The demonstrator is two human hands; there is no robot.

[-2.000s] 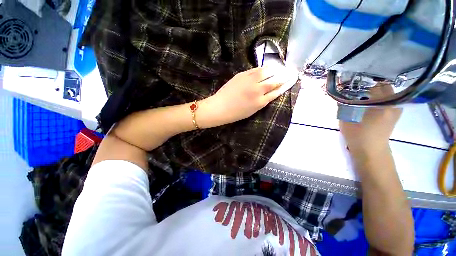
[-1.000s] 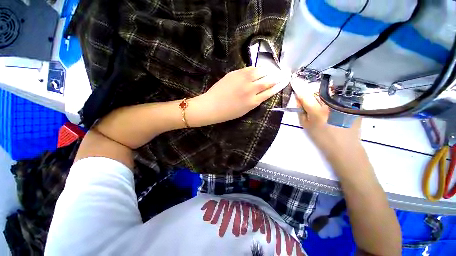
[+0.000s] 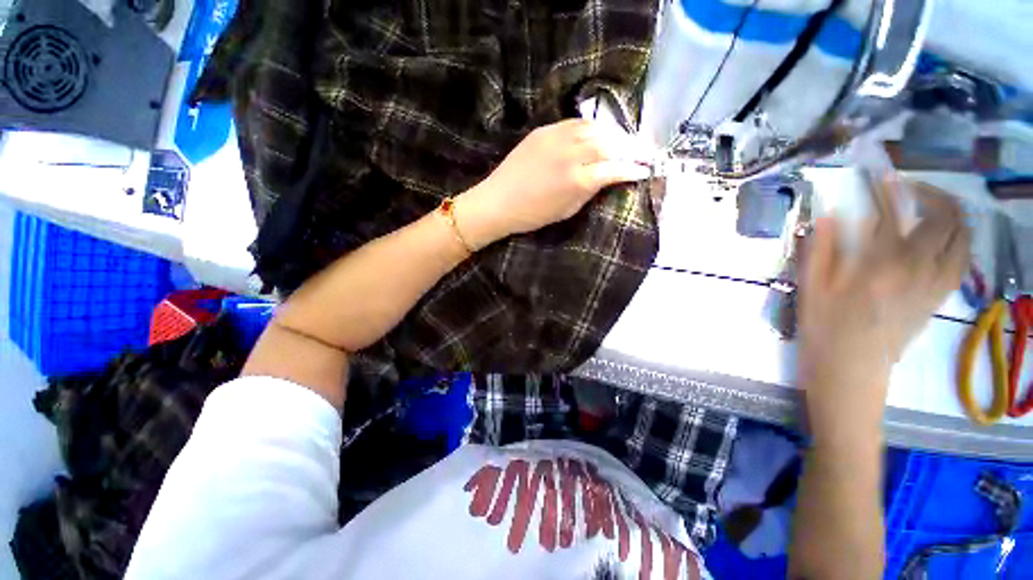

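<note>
The dark plaid garment (image 3: 430, 204) lies in a large heap left of the needle, with a light patch showing in a curved opening. My left hand (image 3: 555, 176) rests on it, fingertips pinching its edge just left of the presser foot (image 3: 719, 153). The sewing machine head (image 3: 748, 57) is white with a blue stripe. My right hand (image 3: 884, 255) is blurred, right of the presser foot and off the garment, fingers partly spread. A pale blur at its fingers hides whether it holds anything.
Scissors with orange-yellow and red loops (image 3: 983, 363) lie at the far right of the white table (image 3: 725, 329). A grey fan-vented box (image 3: 79, 74) stands upper left. A blue crate (image 3: 91, 295) and more plaid cloth (image 3: 136, 419) are below left.
My right hand has moved right, away from the needle; the slim pointed tool seen in it one second ago no longer shows clearly. My left hand stays at the garment's edge.
</note>
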